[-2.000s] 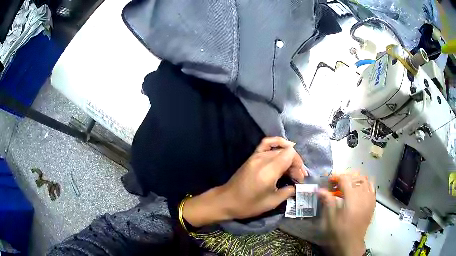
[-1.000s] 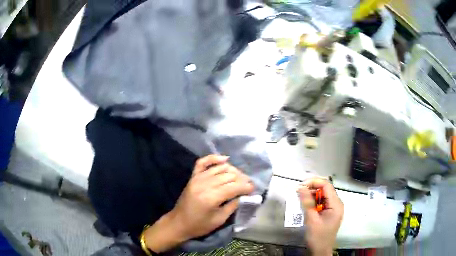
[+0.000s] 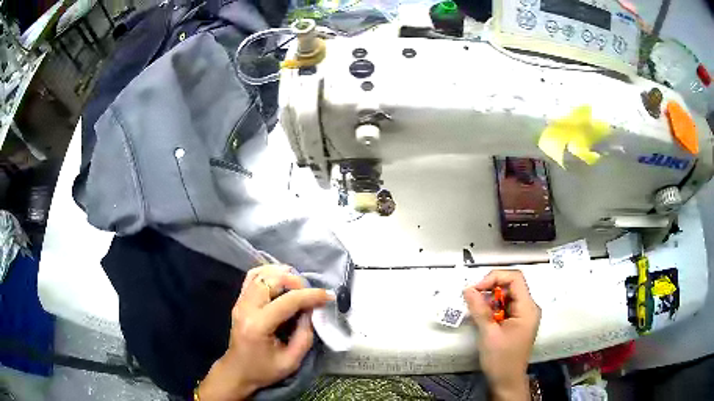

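A grey denim-type garment [image 3: 156, 149] lies on the left of the white table, with a plain black part [image 3: 180, 305] below it. My left hand [image 3: 274, 321] pinches the garment's lower edge, by a dark folded end and a whitish piece of cloth. My right hand [image 3: 505, 317] is closed around snips with orange handles [image 3: 499, 304]; their blades are mostly hidden. A white label with a square code [image 3: 452, 315] shows at my right fingertips, apart from the garment.
A white JUKI sewing machine [image 3: 438, 110] stands across the back. A dark phone [image 3: 524, 198] lies under its arm. White labels [image 3: 570, 254] and a yellow-black tool [image 3: 643, 294] lie at the right. Blue cloth [image 3: 27, 329] is at the far left.
The view has swung to the right. My right hand has moved away from my left hand and the garment, carrying the white label. The snips remain in it.
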